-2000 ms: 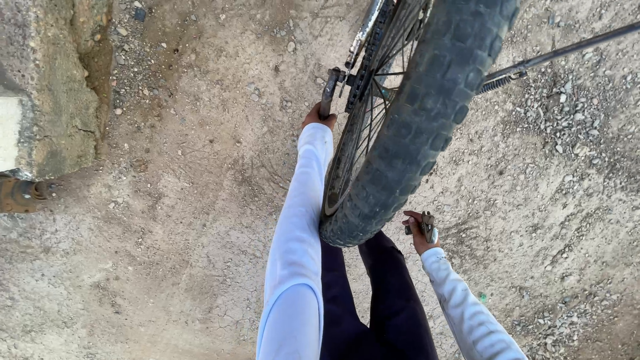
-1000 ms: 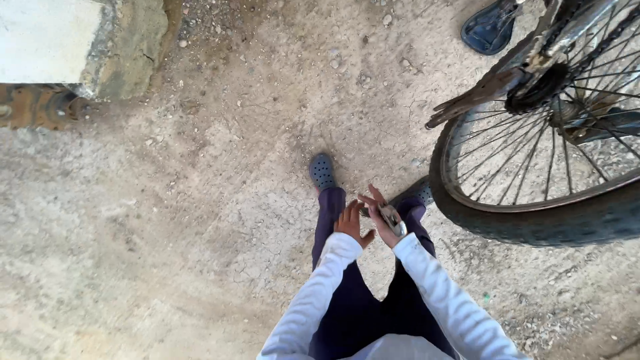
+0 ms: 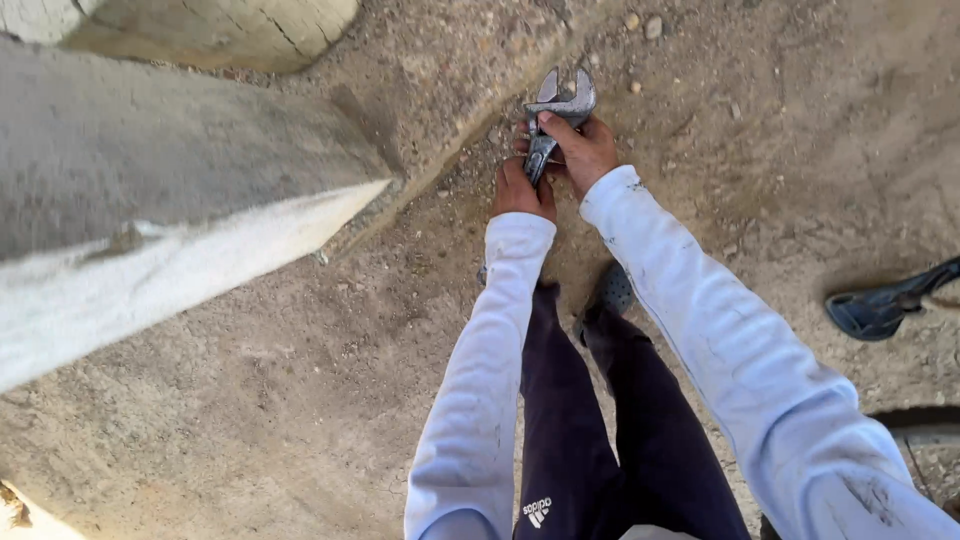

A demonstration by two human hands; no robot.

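An adjustable wrench (image 3: 562, 111) of grey metal is held out in front of me, its jaws apart and pointing away from my body. My left hand (image 3: 523, 189) grips the lower end of its handle. Higher up, my right hand (image 3: 587, 150) holds the wrench near the head, with the thumb resting by the base of the jaws. The fingers of both hands are partly hidden behind the tool. Part of a bicycle wheel (image 3: 919, 431) shows at the lower right, away from both hands.
A concrete block or wall (image 3: 187, 161) with a pale lower face fills the upper left. Beside it runs a rough concrete edge (image 3: 450, 150). My clog (image 3: 616, 289) stands on the dirt ground. A dark shoe (image 3: 870, 311) is at the right, perhaps on another person's foot.
My left hand, on a bicycle part two seconds ago, now holds the wrench handle. The view has swung away from the bicycle toward the concrete.
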